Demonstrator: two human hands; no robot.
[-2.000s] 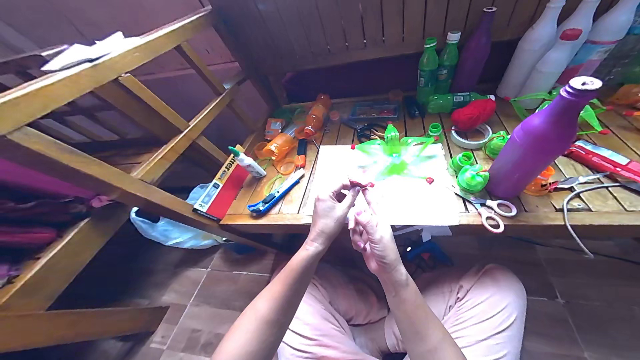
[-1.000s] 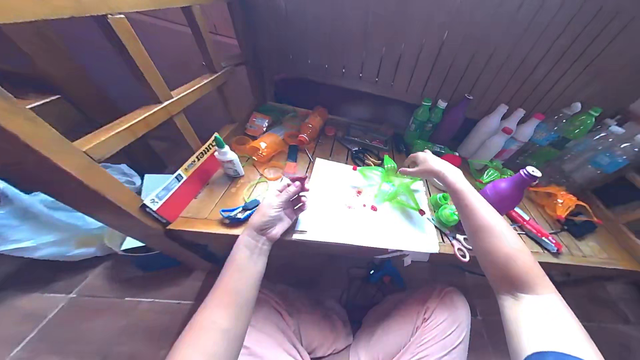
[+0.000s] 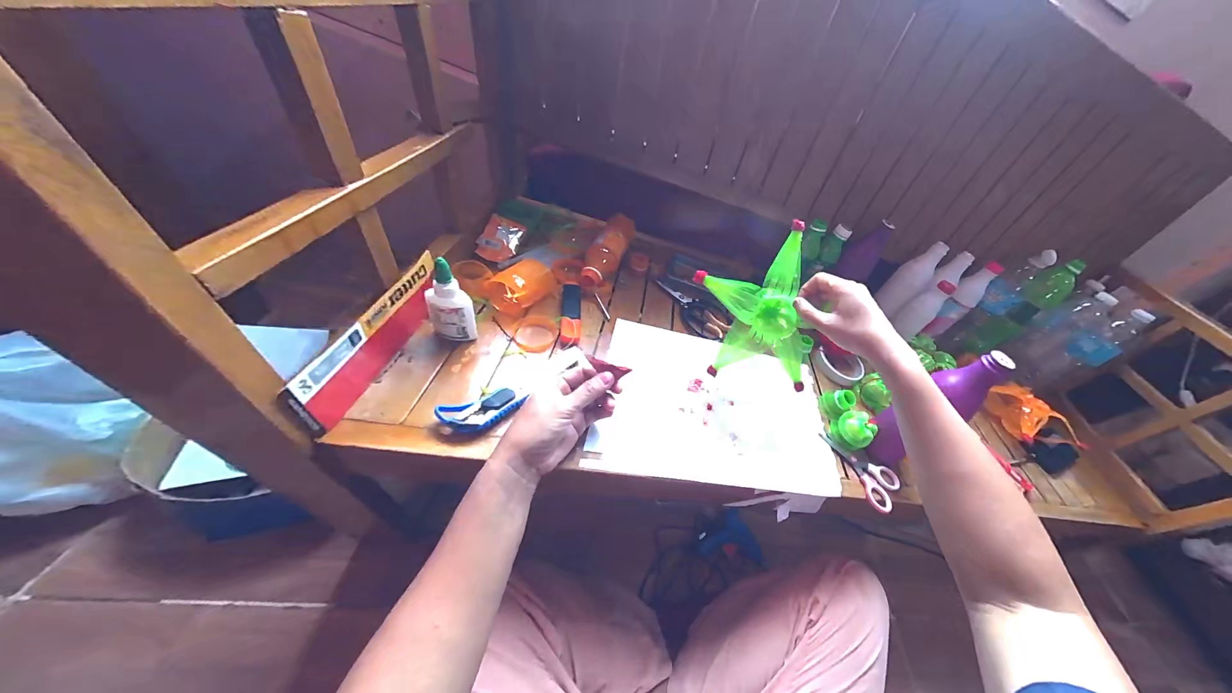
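Note:
My right hand grips a green star-shaped piece made of plastic bottle parts by one side, raised over a white sheet. Red bits cap several of its points. Between the fingers of my left hand is a small dark red piece, over the sheet's left edge. Small red scraps lie on the paper. A blue utility knife rests to the left of my left hand. Pink-handled scissors lie at the sheet's right edge.
A white glue bottle stands beside a red and yellow cutter box. Orange plastic pieces and black-handled scissors lie farther back. To the right are a purple bottle, green plastic pieces and several other bottles.
The green star lay on the sheet a second ago and is now lifted in my right hand. Two seconds ago both hands were together over the sheet's near edge.

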